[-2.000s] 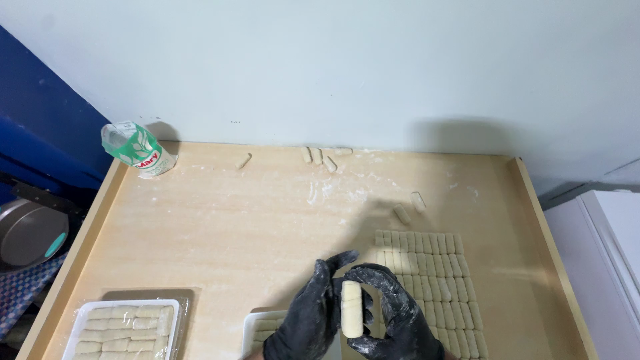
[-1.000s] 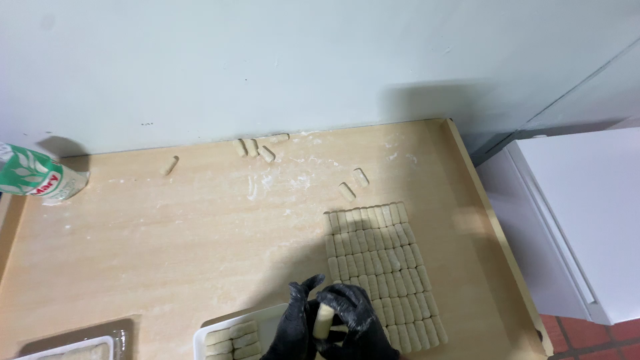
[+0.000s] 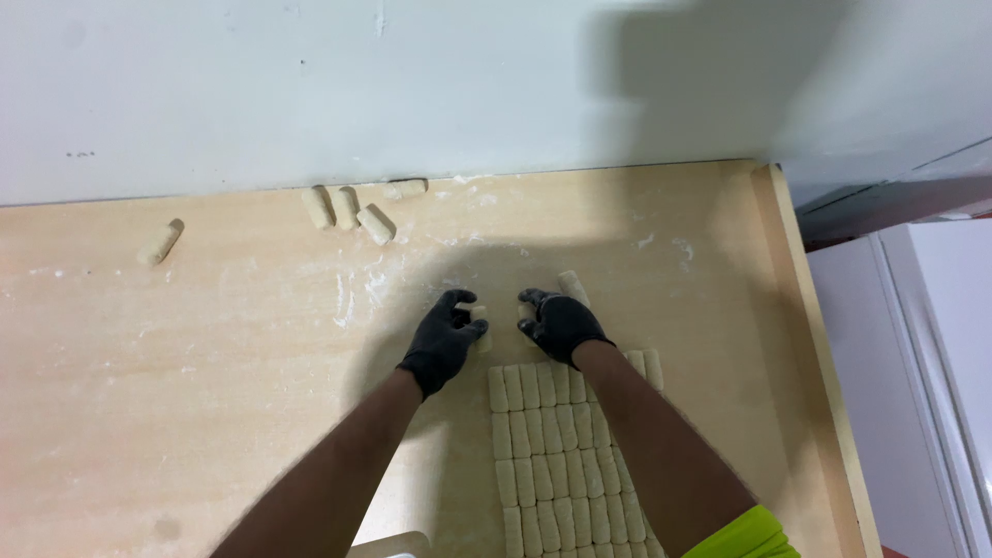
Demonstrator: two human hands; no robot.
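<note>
Both my hands wear black gloves dusted with flour. My left hand (image 3: 448, 337) has its thumb and fingers at a short dough roll (image 3: 481, 338) on the wooden board. Just to the right, my right hand (image 3: 563, 322) has its fingers on another dough roll (image 3: 528, 313), partly hidden by the glove. One more loose roll (image 3: 573, 287) lies against the back of my right hand. Below the hands, a block of dough rolls (image 3: 549, 453) lies in tight rows, partly covered by my right forearm. Whether either hand grips its roll firmly is not plain.
Several loose dough rolls (image 3: 375, 225) lie near the wall, and a single one (image 3: 160, 244) farther left. White flour marks the board. A raised wooden rim (image 3: 806, 341) runs along the right side, with a white cabinet (image 3: 930, 349) beyond. A container's edge shows at the bottom.
My hands have moved forward, away from my body, and apart, to the loose rolls beyond the block. Earlier they held one dough roll together near the front. The view has shifted.
</note>
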